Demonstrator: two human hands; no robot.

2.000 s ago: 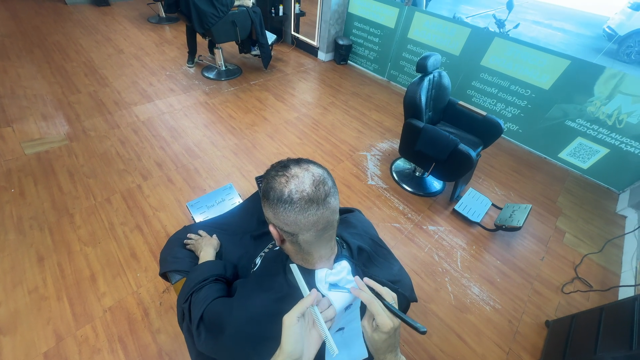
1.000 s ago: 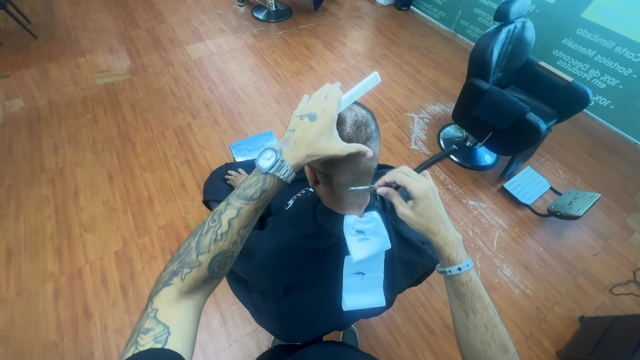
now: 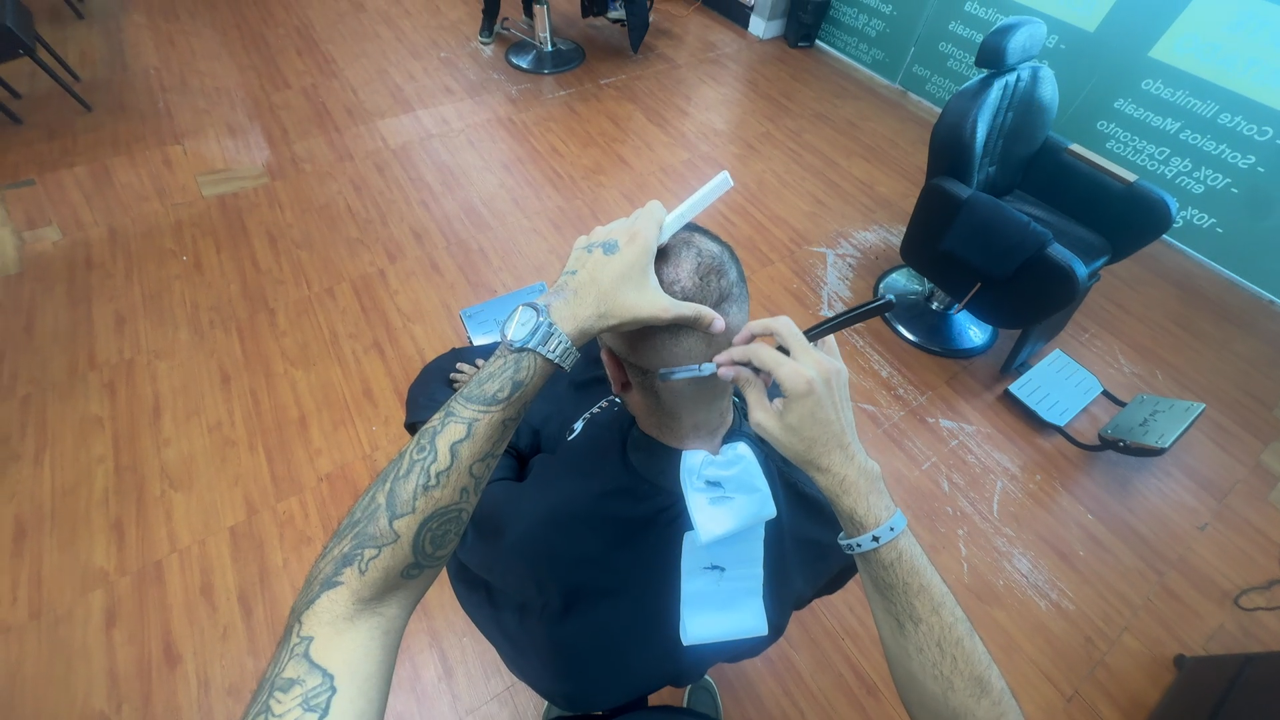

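A seated person in a black barber cape (image 3: 570, 530) has their close-cropped head (image 3: 705, 270) turned away from me. My left hand (image 3: 625, 275) rests on the head, its thumb pressed at the back and a white comb (image 3: 697, 205) held in it, sticking out past the fingers. In my right hand (image 3: 800, 395) is a straight razor (image 3: 848, 320), its blade lying against the nape and its black handle angled up to the right. White paper strips (image 3: 722, 590) with small dark hair marks hang down the cape from the collar.
An empty black barber chair (image 3: 1010, 200) with a metal footrest (image 3: 1060, 387) stands at the right. The client's footrest (image 3: 500, 312) shows beyond the cape. Another chair's base (image 3: 545, 55) and a person's feet are at the top. A dark box-like object (image 3: 1228, 685) sits at the lower right.
Two seconds ago both hands were behind the neck by the paper, with comb and razor. My left hand has moved up onto the head, and the razor blade is now at the nape.
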